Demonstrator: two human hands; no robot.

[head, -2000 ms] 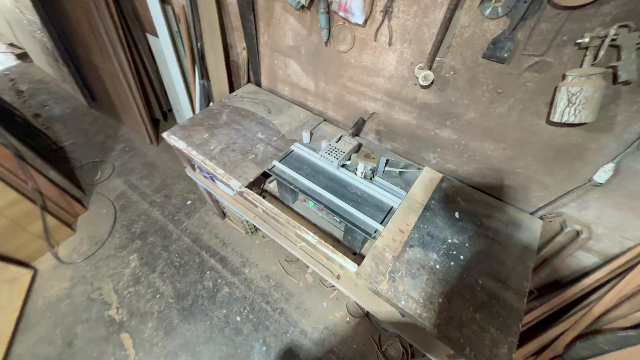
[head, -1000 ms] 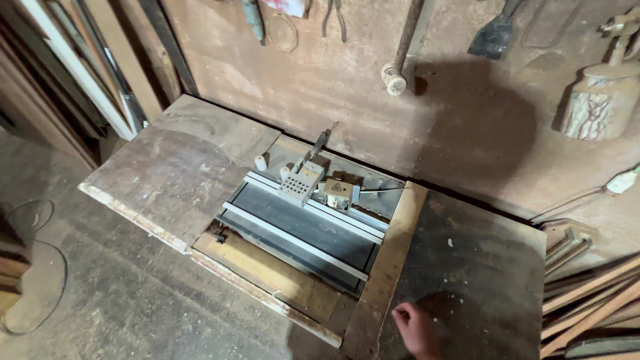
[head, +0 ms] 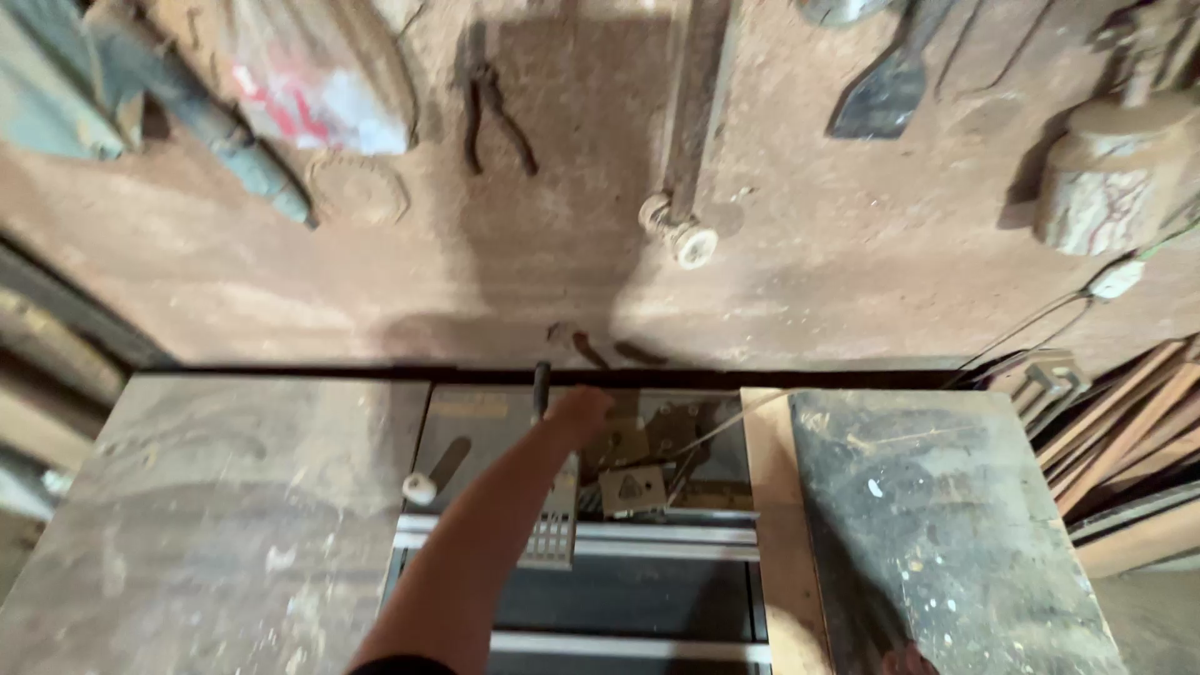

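My left hand [head: 583, 414] reaches over the back of a machine set into the bench, beside a dark upright handle [head: 541, 389]. What its fingers touch is hidden. Under the forearm, a perforated metal plate [head: 553, 534] extends towards the aluminium rails [head: 666, 541]. A small metal box [head: 632, 490] with a triangular mark and a pale cable sits right of the plate. A white knob [head: 419, 487] stands left of the forearm. Only the fingers of my right hand [head: 907, 660] show at the bottom edge, over the dark right bench top [head: 947, 525]; their grip is not clear.
Pliers [head: 492, 117], a wide scraper [head: 881, 94] and a spray gun's cup [head: 1097, 187] hang on the wall. The worn left bench top [head: 225, 506] flanks the machine. Wood strips [head: 1125, 403] lean at the right, near a cable with a white connector [head: 1116, 278].
The view has moved much closer to the wall and machine. My left arm, unseen earlier, now reaches across the machine to its back.
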